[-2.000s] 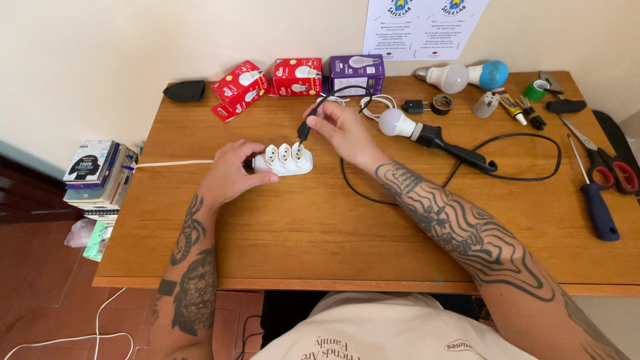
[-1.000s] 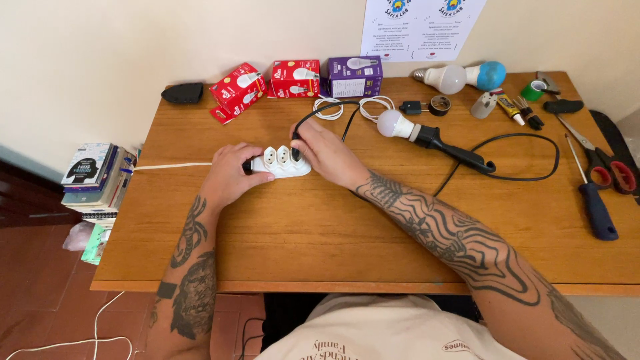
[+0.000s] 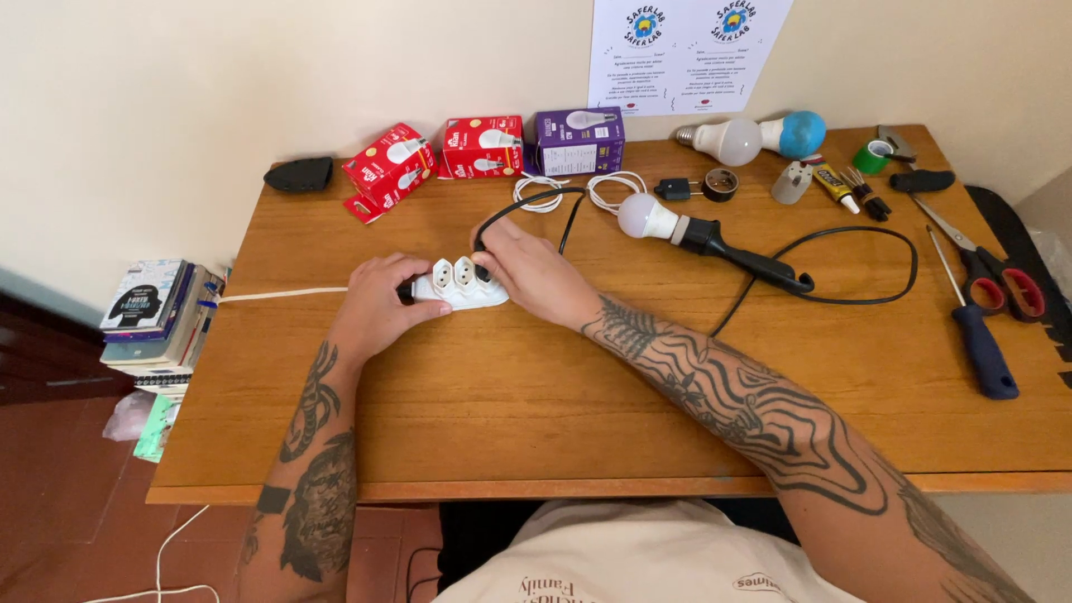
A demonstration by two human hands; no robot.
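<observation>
My left hand [image 3: 381, 301] grips the left end of a white multi-outlet power strip [image 3: 471, 299], beside a black plug where a white cord comes in. My right hand [image 3: 532, 272] holds a black plug [image 3: 482, 271] at the strip's rightmost outlet; how deep it sits is hidden by my fingers. A black cord [image 3: 544, 194] loops up from the plug and behind my right hand. Right of my hands lies a black lamp holder with a hooked handle [image 3: 741, 258], a white bulb [image 3: 647, 216] fitted in it, unlit.
Red bulb boxes [image 3: 483, 146], a purple box [image 3: 579, 141], coiled white cords [image 3: 538, 193], loose bulbs [image 3: 729, 141], a black plug adapter [image 3: 672, 188] and tape rolls [image 3: 720, 184] line the back. Scissors [image 3: 988, 272] and a screwdriver [image 3: 981, 352] lie right. Books [image 3: 151, 306] stand left.
My right hand has lowered the black plug from above the power strip onto its rightmost outlet. My left hand has stayed on the strip's left end.
</observation>
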